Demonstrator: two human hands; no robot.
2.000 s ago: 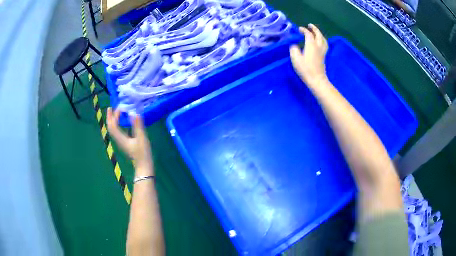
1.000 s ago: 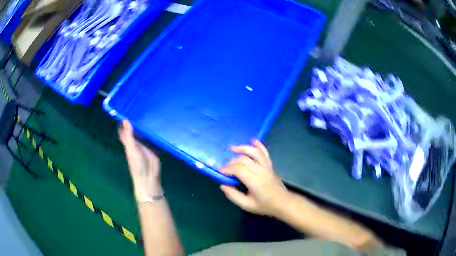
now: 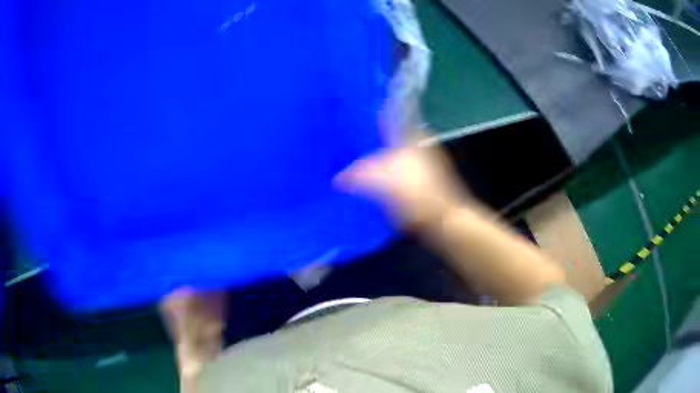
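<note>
A blue plastic tray [image 3: 207, 146], blurred and empty as far as it shows, fills the left and middle of the view, cut off by the top edge. My left hand [image 3: 196, 318] is at its near edge, mostly hidden below it, with the fingers out of sight. My right hand [image 3: 399, 180] grips the tray's right side, with the thumb over the rim. Both hands are blurred. A piece of clear plastic bag [image 3: 412, 57] shows just beyond the tray's right side.
The green bench top [image 3: 476, 84] shows right of the tray. A whitish bundle with loose strands [image 3: 633, 57] lies on a grey surface at the upper right. A brown cardboard piece [image 3: 568, 242] is at the lower right, near yellow-black floor tape [image 3: 652, 247].
The view has swung right and the tray now appears much closer, held by both hands. The heaped tray and the pale parts heap are out of sight.
</note>
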